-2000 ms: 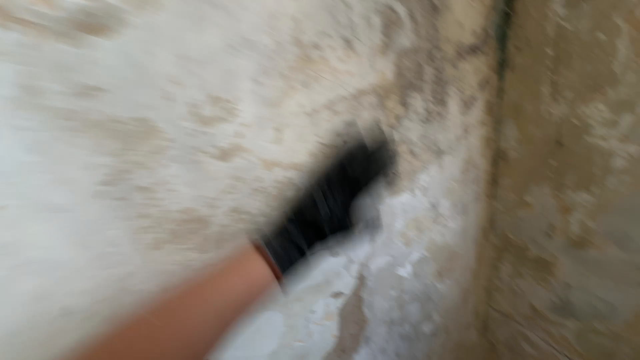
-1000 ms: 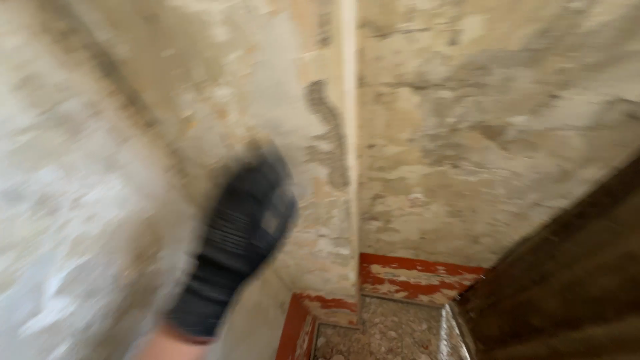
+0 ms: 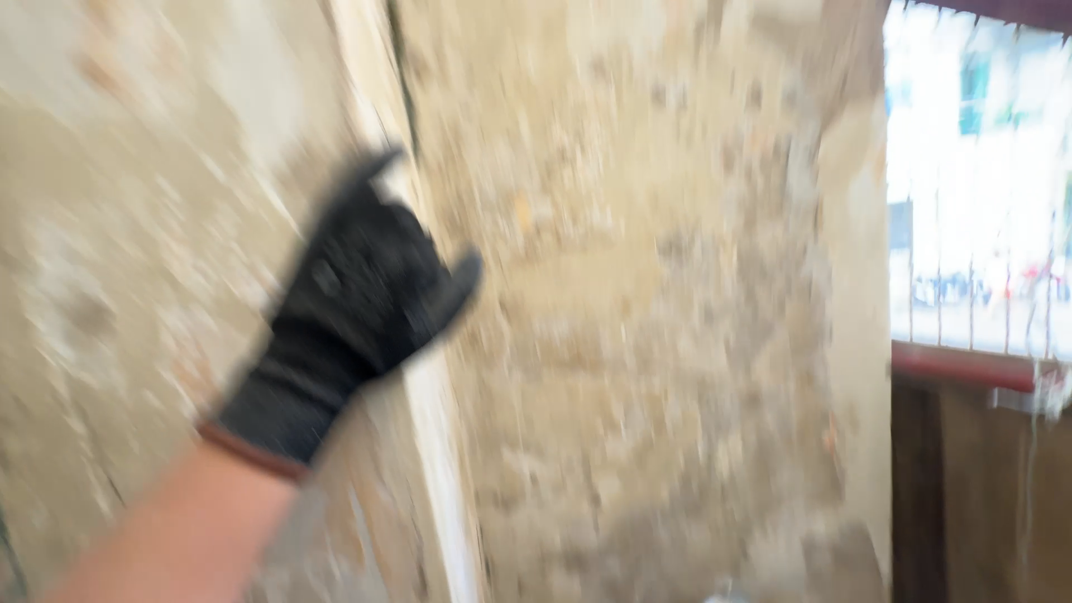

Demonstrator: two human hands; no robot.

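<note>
My left hand [image 3: 360,293], in a black work glove with a brown cuff, is raised in front of a pale vertical corner strip [image 3: 435,469] of the wall. The thumb and one finger stick out, the other fingers look curled, and nothing shows in its grasp. Whether it touches the wall cannot be told. Worn, patchy plaster covers the wall [image 3: 636,318] to the right of the strip and the wall [image 3: 142,251] to the left. My right hand is out of view.
At the right is a window [image 3: 971,193] with thin vertical bars and bright light behind it. A red sill [image 3: 963,367] runs below it, over a brown surface [image 3: 997,502]. A dark narrow gap follows the upper part of the corner.
The view has swung up and right, away from the red-edged floor corner to the barred window. The gloved hand is now in front of the corner strip, its thumb spread out.
</note>
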